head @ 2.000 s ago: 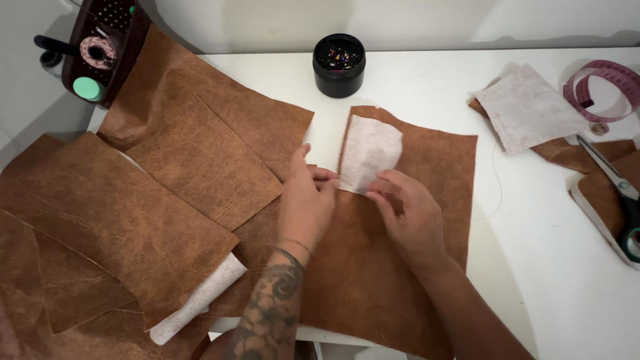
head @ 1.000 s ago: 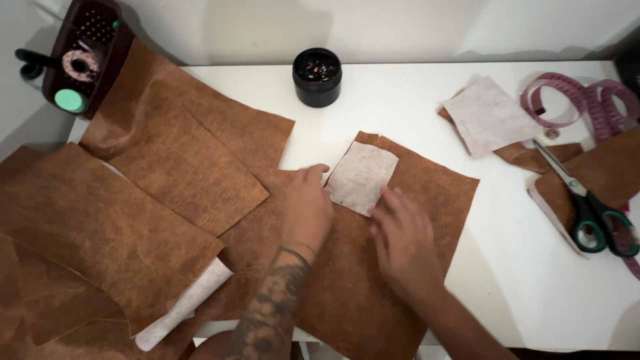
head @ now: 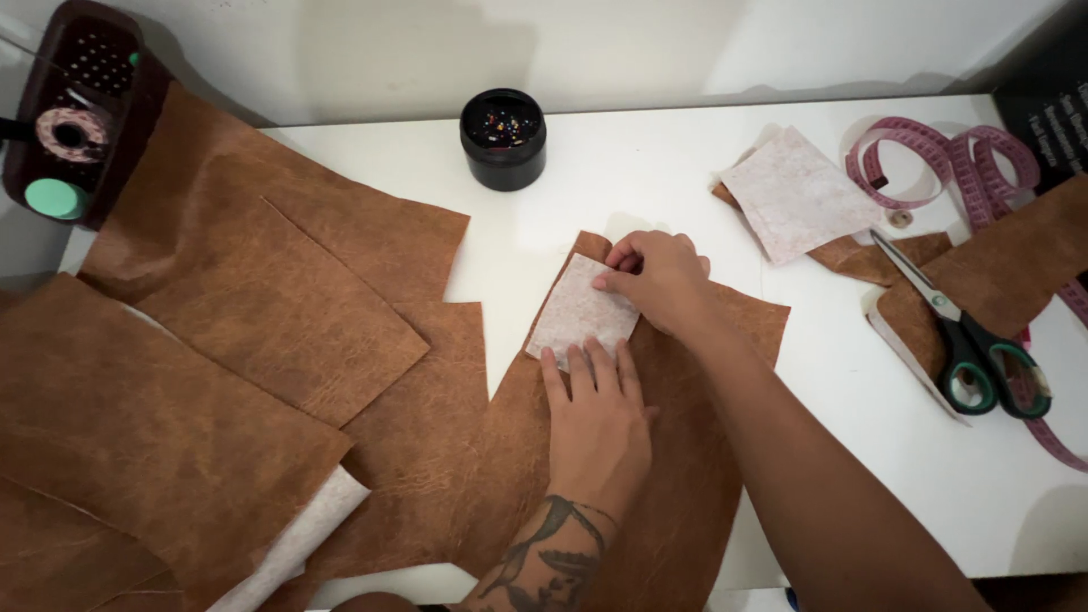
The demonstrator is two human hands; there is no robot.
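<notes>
A small pale piece of material (head: 582, 306), its backing side up, lies near the top edge of a large brown leather-like sheet (head: 680, 459). My left hand (head: 597, 416) rests flat with its fingertips on the lower edge of the pale piece, fingers slightly apart. At that piece's upper right corner is my right hand (head: 659, 276), thumb and fingertips bent together; whether the edge is pinched between them is hard to tell. The right hand's fingers partly hide the corner.
More brown sheets (head: 195, 425) overlap at left, below a dark container (head: 76, 110). A black jar (head: 503, 140) stands at the back. At right are green-and-black-handled scissors (head: 960, 331), a pink tape measure (head: 909, 161), another pale piece (head: 790, 195) and brown scraps (head: 1011, 255).
My right hand has moved up from the lower right side of the pale piece to its upper right corner. My left hand has moved from its left side to its lower edge.
</notes>
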